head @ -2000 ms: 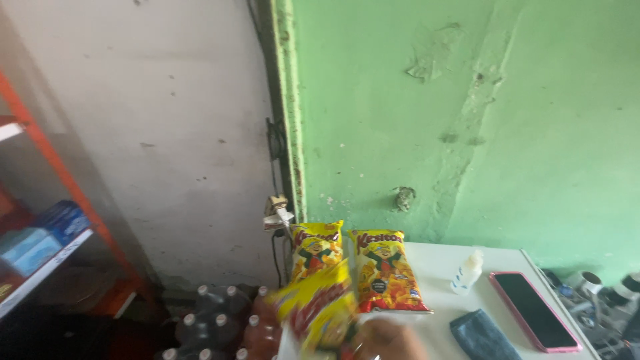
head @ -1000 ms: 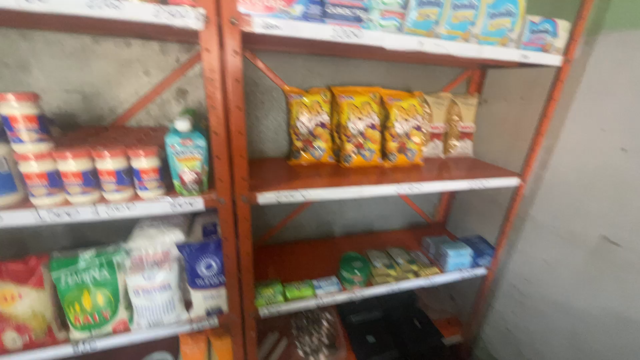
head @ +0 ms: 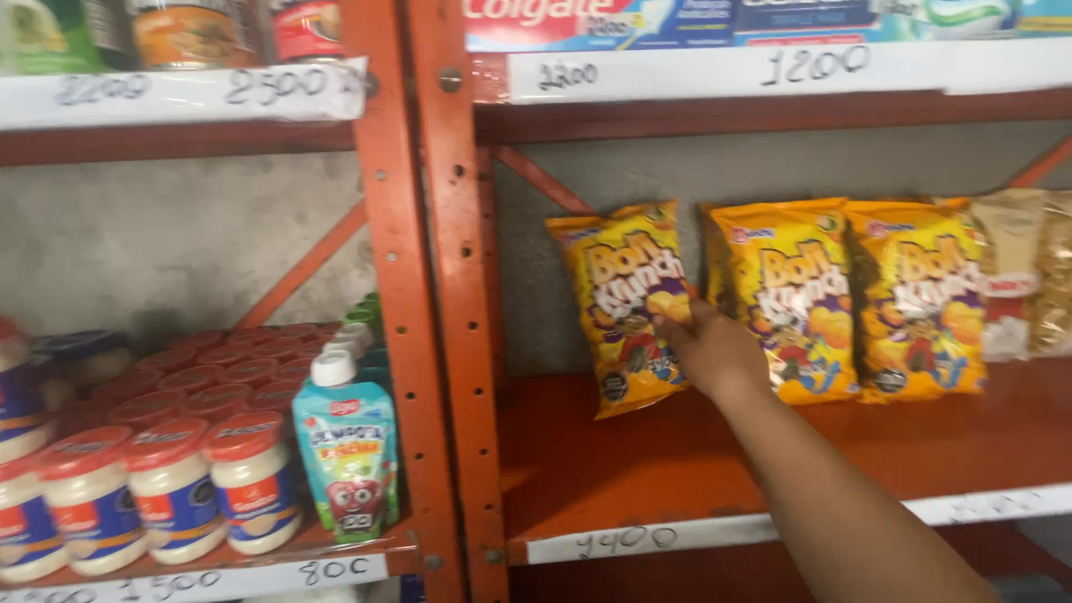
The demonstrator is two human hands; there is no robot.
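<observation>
My right hand reaches in from the lower right and grips the right edge of a yellow Boll Krunch snack bag, thumb in front. The bag tilts slightly at the left end of an orange metal shelf. Just right of it stand a second yellow snack bag and a third matching bag, with part of another bag behind. My left hand is out of the frame.
Clear bags with a beige top stand at the far right. Orange perforated uprights divide the shelves. To their left are jars with red lids and a turquoise spouted pouch. Toothpaste boxes line the shelf above.
The view has moved from the white table by the green wall to the shelves, now closer. My right hand has come in and taken hold of the leftmost yellow bag.
</observation>
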